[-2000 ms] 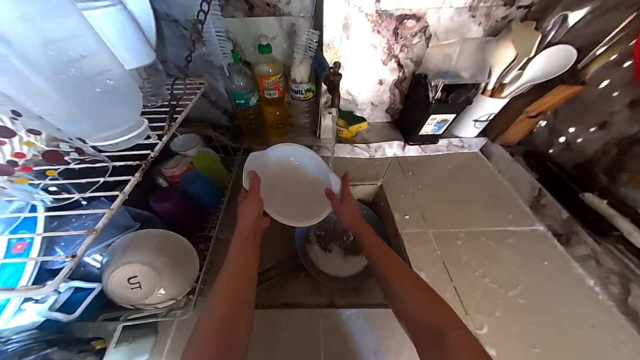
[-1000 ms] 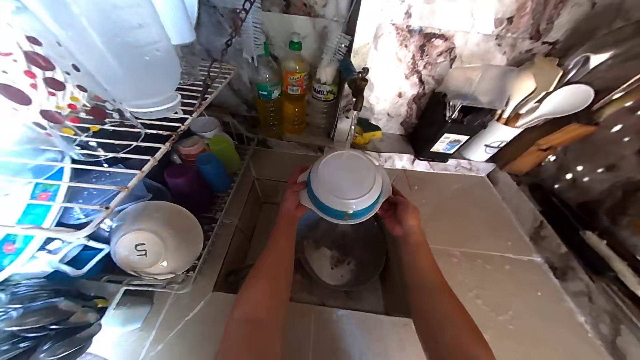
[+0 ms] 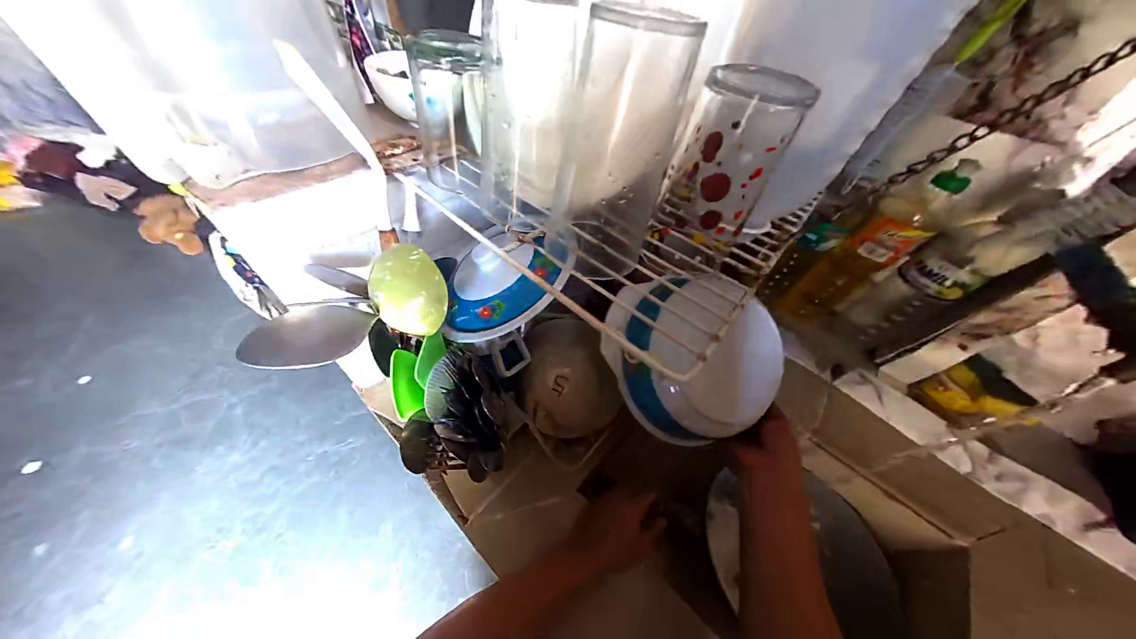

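In the head view, my right hand (image 3: 770,444) grips the lower edge of a white bowl with a blue band (image 3: 732,373), tilted at the right end of the wire dish rack (image 3: 568,306). The rack's upper shelf partly covers the bowl. My left hand (image 3: 626,528) is lower down over the sink area, dark and blurred; whether it touches anything does not show. Left of the held bowl, a beige bowl (image 3: 571,377) lies in the rack, beside a blue-rimmed dish with flowers (image 3: 501,288).
Glasses (image 3: 745,151) stand on the upper shelf. Spoons and other utensils (image 3: 461,408) hang at the rack's left end. A metal basin (image 3: 843,559) sits in the sink. Bottles (image 3: 887,240) and a yellow sponge (image 3: 967,390) are at the right, near a chain (image 3: 1003,124).
The blue-banded bowl has moved from over the sink to the dish rack in my right hand. My left hand has let go of it. The view has swung far left.
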